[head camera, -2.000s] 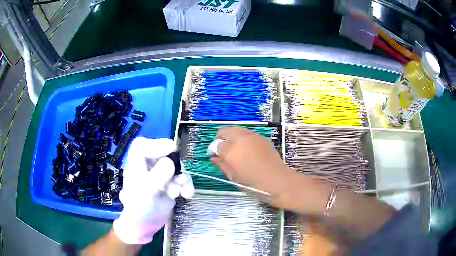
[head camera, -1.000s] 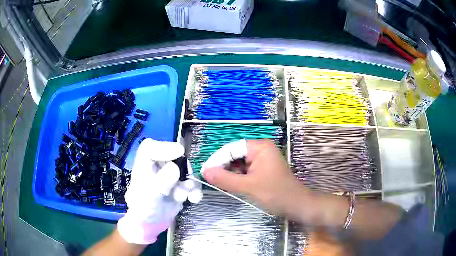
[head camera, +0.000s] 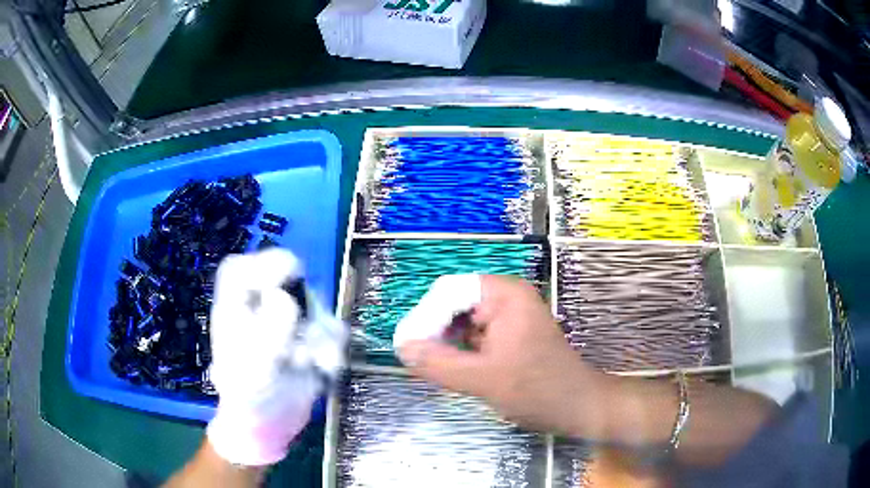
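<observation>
My left hand (head camera: 272, 357), in a white glove and blurred, is over the right edge of the blue tray. It pinches a small black connector housing (head camera: 296, 294), mostly hidden by the fingers. My right hand (head camera: 506, 343), with white covers on the fingertips, is over the teal-green wires (head camera: 405, 272) and the top of the white wires (head camera: 429, 438). Its thumb and fingers are curled together. I cannot tell whether a wire is between them. The hands are apart.
Black housings (head camera: 162, 286) heap in the blue tray (head camera: 84, 286). The cream divided tray (head camera: 720, 305) also holds blue wires (head camera: 456, 186), yellow wires (head camera: 634, 195), brown wires (head camera: 634, 300) and a yellow bottle (head camera: 797, 176). My right forearm crosses its lower right. A white box (head camera: 401, 33) stands behind.
My left hand has moved left, away from my right hand, and turned. The white wire that ran from the housing below my right hand no longer shows clearly.
</observation>
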